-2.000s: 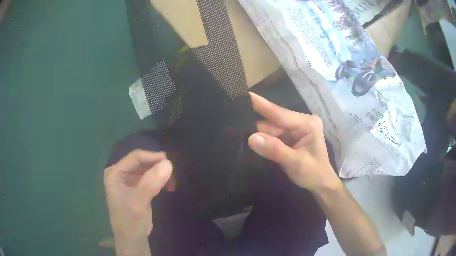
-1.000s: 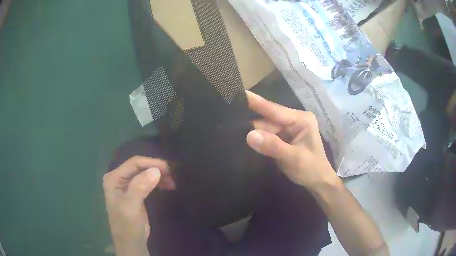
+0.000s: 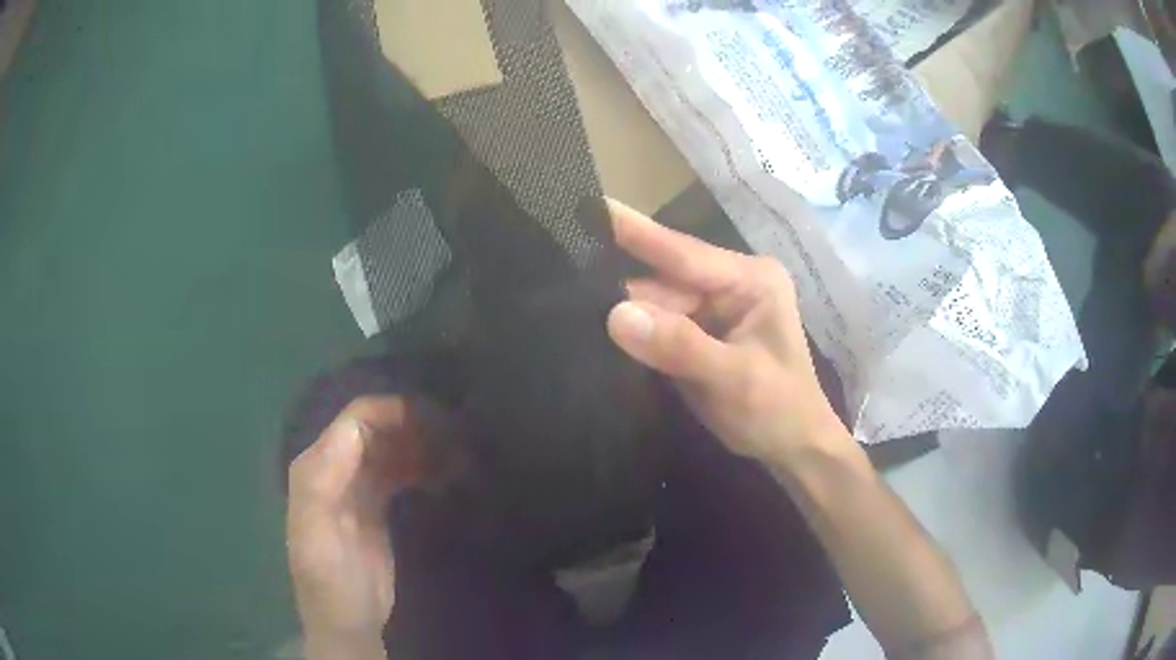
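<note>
A long black perforated panel (image 3: 555, 387) runs from the top edge down over my dark-clothed lap. Its upper part is see-through mesh; its lower part looks solid black. A rectangular cutout near the top shows tan cardboard. My right hand (image 3: 729, 348) pinches the panel's right edge, with the thumb below the index finger. My left hand (image 3: 342, 503) is at the panel's left side. Its fingers show reddish and blurred through the dark mesh, its thumb is left of them, and its hold is unclear.
A tan carton flap (image 3: 632, 129) lies beneath the panel. Crumpled printed newspaper (image 3: 890, 245) lies to the right. A small white piece (image 3: 355, 290) shows at the panel's left, over green floor (image 3: 155, 322). Dark shapes and a pale surface (image 3: 980, 542) are at the right.
The panel and my right hand have shifted slightly left and up. My left hand's fingers have moved behind the mesh. The newspaper appears slightly further left.
</note>
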